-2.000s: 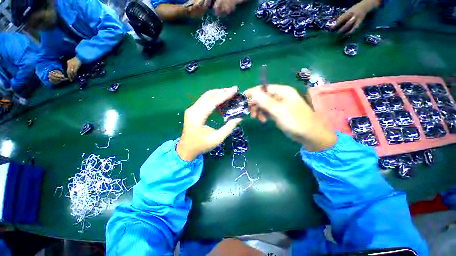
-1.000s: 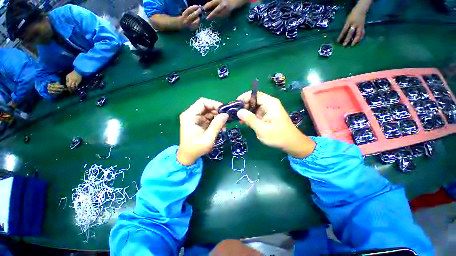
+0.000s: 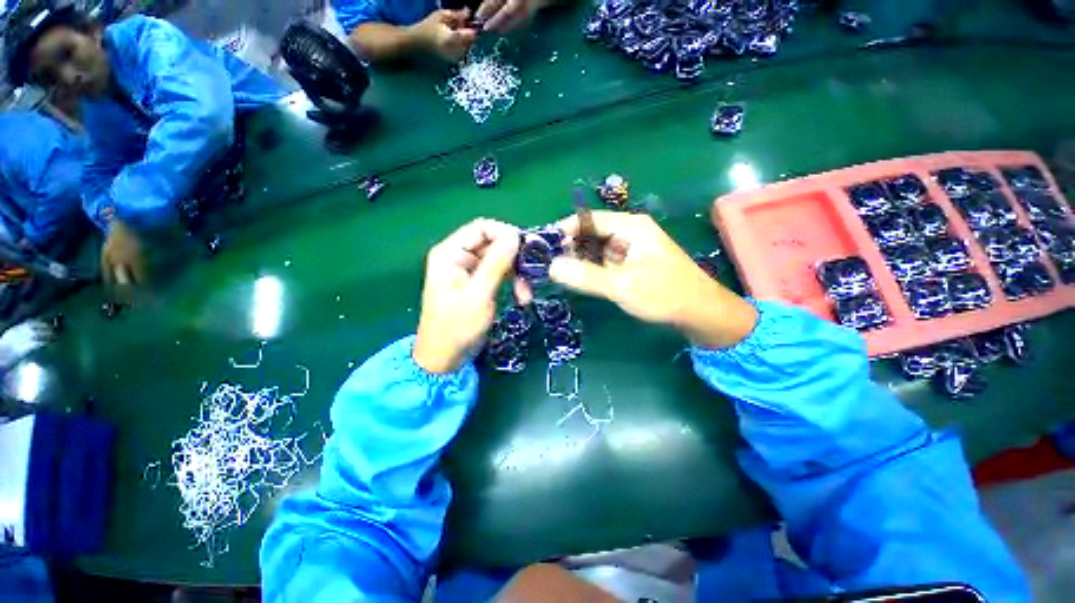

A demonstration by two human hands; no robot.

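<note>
A small black shiny housing (image 3: 541, 253) is held between my two hands above the green belt. My left hand (image 3: 462, 289) grips its left side with thumb and fingers. My right hand (image 3: 637, 273) pinches its right side and also holds dark tweezers (image 3: 584, 218) pointing up. More black housings (image 3: 559, 330) lie on the belt just below my hands. A thin white squarish strand (image 3: 564, 378) and another loose strand lie nearer me. A tangled heap of white strands (image 3: 230, 459) lies at the left.
A pink-red tray (image 3: 778, 286) with rows of black housings is at the right, with loose housings along its near edge. A blue box (image 3: 73, 483) is at the far left. Coworkers in blue smocks, a black fan (image 3: 323, 65) and a housing pile (image 3: 696, 33) are across the belt.
The housing in my hands has turned from edge-on to show its round centre. Loose parts across the belt have shifted left. The coworker's hand at the upper right has left view.
</note>
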